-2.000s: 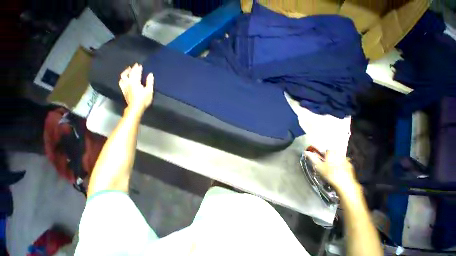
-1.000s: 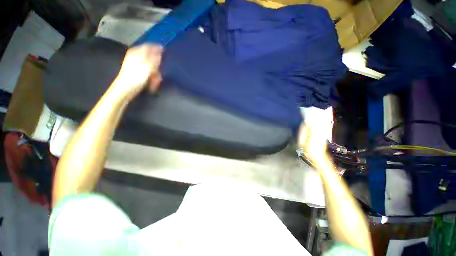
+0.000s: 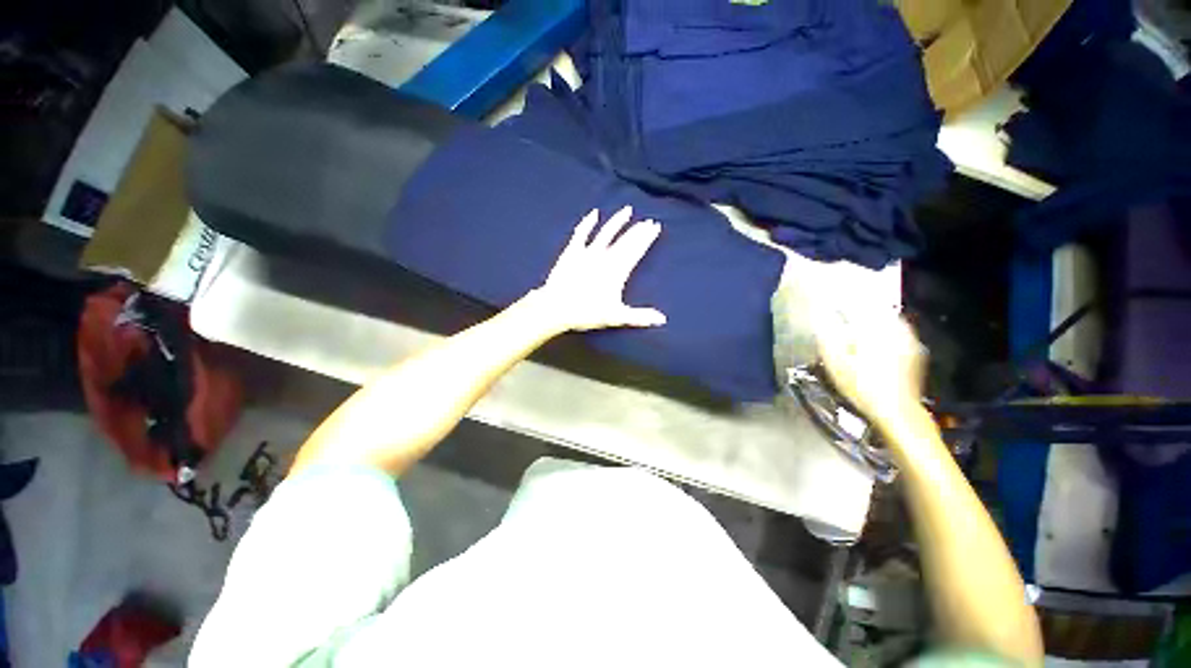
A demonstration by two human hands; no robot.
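Observation:
A navy garment (image 3: 490, 222) lies over the right part of the dark padded pressing form (image 3: 287, 157) and hangs down its near side. My left hand (image 3: 603, 277) rests flat on the garment with its fingers spread. My right hand (image 3: 873, 355) is at the right end of the table, over the shiny steam iron (image 3: 842, 424). The fingers look curled at the iron's top, but the handle is hidden, so the grip is unclear.
The pale table top (image 3: 575, 405) lies under the form. A navy garment pile (image 3: 784, 118) is behind, with a blue beam (image 3: 503, 55) and cardboard box (image 3: 993, 52). A small carton (image 3: 144, 209) stands left, above a red bag (image 3: 144, 379). Cables run off right.
The garment now covers the form's near side, where grey showed before. My left hand has moved right from the garment's left edge and opened flat. My right hand has left the garment's right edge.

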